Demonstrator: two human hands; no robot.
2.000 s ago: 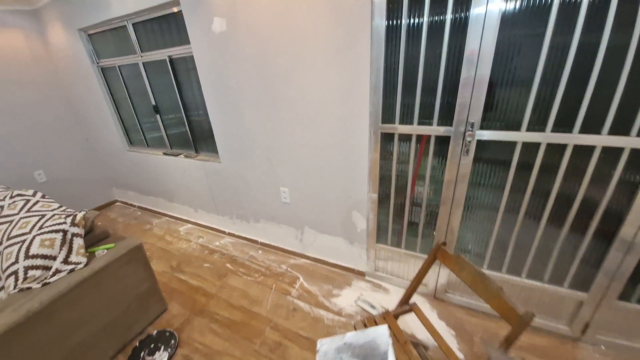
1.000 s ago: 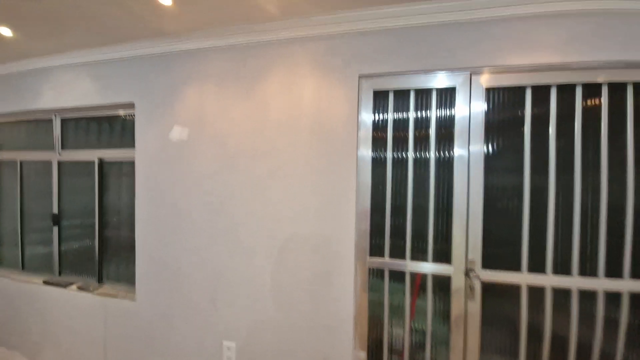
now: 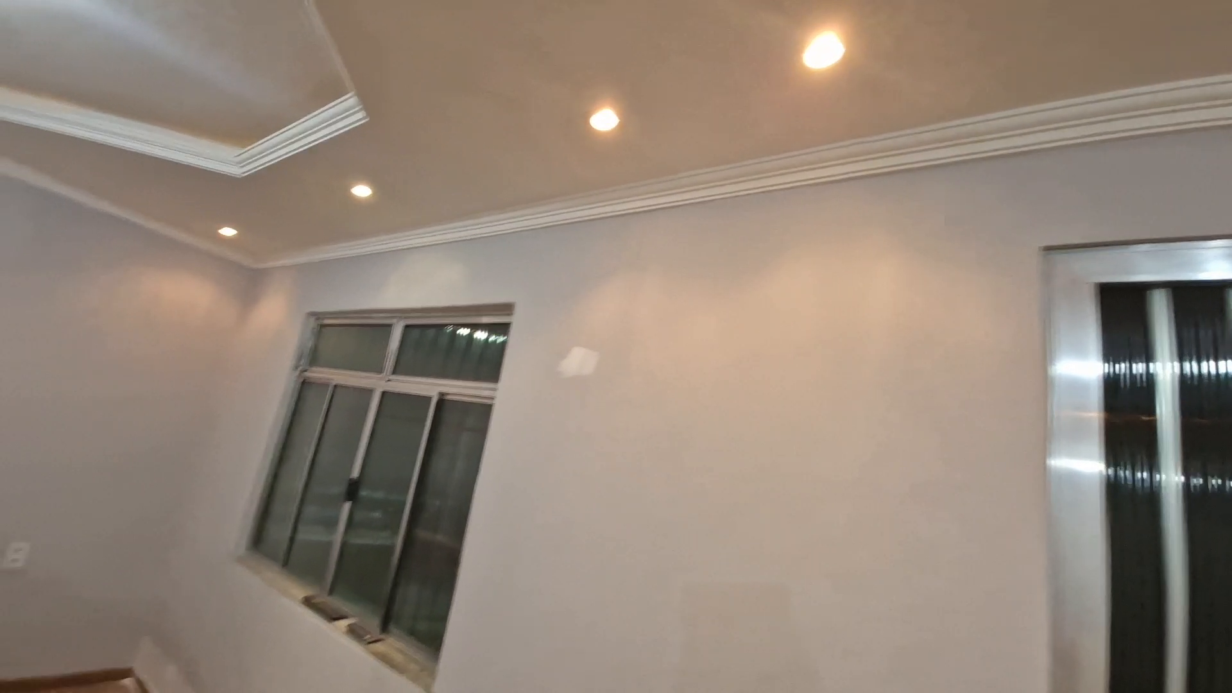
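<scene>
Neither my left hand nor my right hand shows in the head view. Ahead stands a light grey painted wall (image 3: 789,423) with a small white filler patch (image 3: 578,362) just right of the window. The metal-framed sliding window (image 3: 380,481) is closed, and two small dark objects (image 3: 325,607) lie on its sill (image 3: 399,659). A faint darker rectangle marks the wall low in the middle.
At the right edge is a metal-framed door (image 3: 1076,481) with ribbed glass and vertical bars. White crown moulding (image 3: 674,197) runs along the ceiling, which has several lit spotlights (image 3: 604,119). A wall socket (image 3: 16,555) is at the far left.
The view has swung up and to the left from the floor, sofa and wooden chair to the upper wall and ceiling; those lower things have left the view, apart from a sliver of floor.
</scene>
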